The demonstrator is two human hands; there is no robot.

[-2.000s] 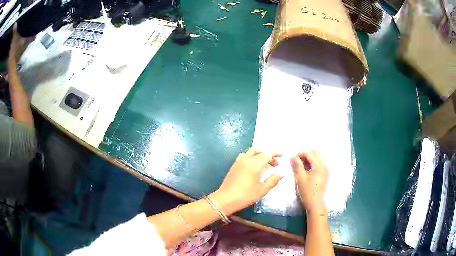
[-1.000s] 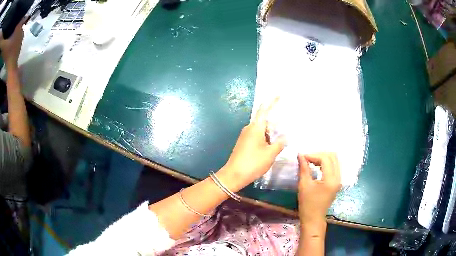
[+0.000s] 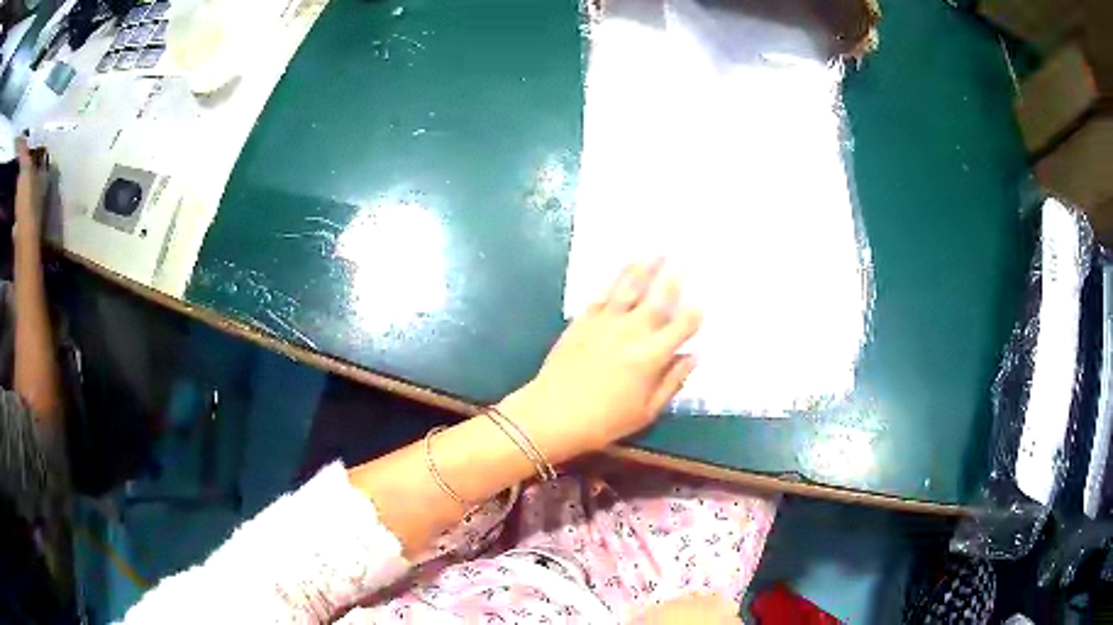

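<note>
The stack of clear poly bags (image 3: 732,220) lies flat on the green bench and looks bright white from glare. The far end of the stack is under the brown cardboard sleeve (image 3: 864,27), which is mostly cut off by the top edge. My left hand (image 3: 625,360) lies palm down on the near left corner of the stack, fingers a little apart, with nothing seen in it. My right hand is not seen. A blurred skin-toned patch at the bottom edge may be part of my right arm; I cannot tell.
Bagged units (image 3: 1052,366) stand on edge at the right, white with dark sides. Brown cartons (image 3: 1059,104) are at the far right. A cream work mat (image 3: 171,195) with a dark printed picture is at the left, beside another person's arm (image 3: 34,293). The brown bench edge (image 3: 403,388) runs in front.
My right hand has left the stack and gone out of the picture. My left hand has flattened onto the bags. The view has shifted, with the sleeve now nearly out at the top.
</note>
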